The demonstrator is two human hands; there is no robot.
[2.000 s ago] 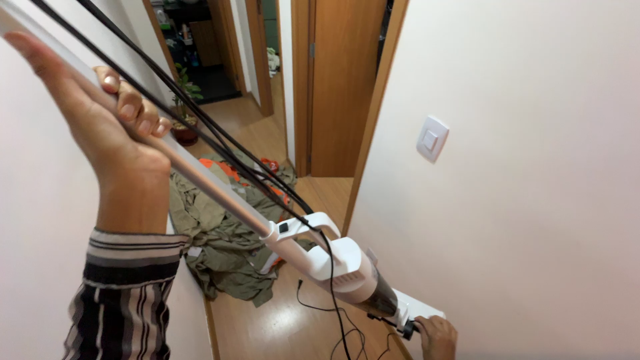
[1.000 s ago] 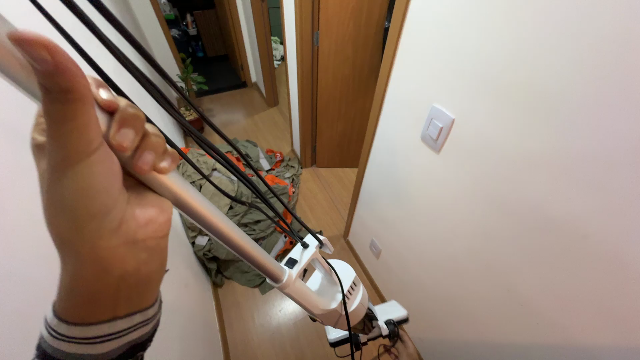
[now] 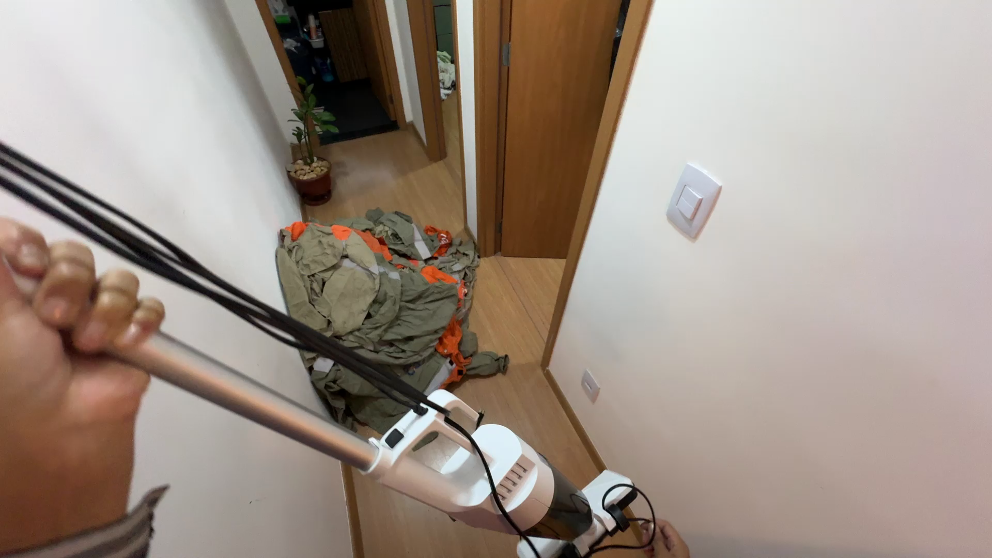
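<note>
My left hand is closed around the metal tube of a white stick vacuum cleaner, which slants down to the right. Several strands of black power cord run along the tube to the handle. Beyond the dark dust cup is the white floor head, with a loop of thin black cord beside it. At the bottom edge, my right hand touches this loop with its fingertips; whether it grips the cord is unclear, as the hand is partly cut off.
A heap of olive-green and orange clothes lies on the wood floor. Behind it stands a potted plant against the left wall. A wooden door is at the back. The right wall carries a light switch and a lower wall plate.
My left hand has moved toward the left edge with the tube, which now slants less steeply. The cord strands have shifted with it. My right hand remains near the floor head.
</note>
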